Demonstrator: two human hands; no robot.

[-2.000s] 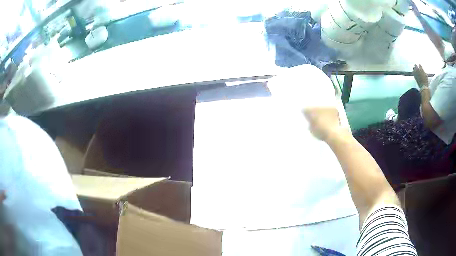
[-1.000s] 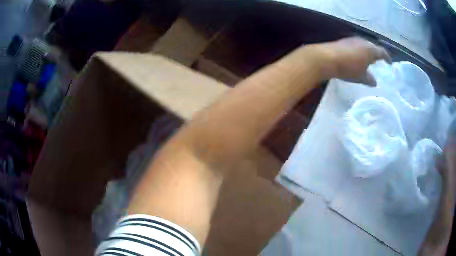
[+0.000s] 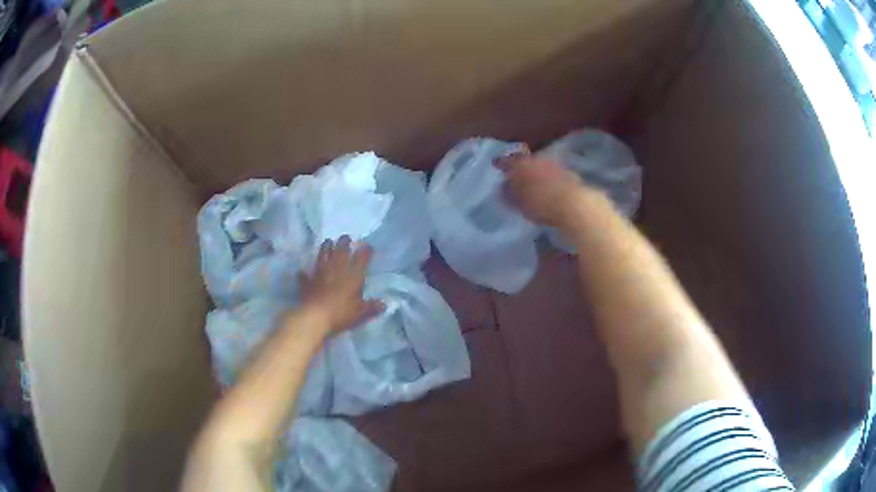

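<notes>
A large open brown carton fills the head view. Several white translucent bagged products lie on its floor, grouped at the left and along the far wall. My left hand has its fingers spread and rests on the bags in the left group. My right hand is at the two bagged products by the far wall, over the left one. Its fingers are blurred, and whether they grip the bag cannot be told.
The carton's walls rise on the left, far and right sides around both arms. A red object shows outside the carton at the far left edge. A bright white area lies beyond the right wall.
The view has turned from the white worktable to the inside of the carton. Both hands are now down inside it among bagged products; earlier, bagged products lay on the white surface.
</notes>
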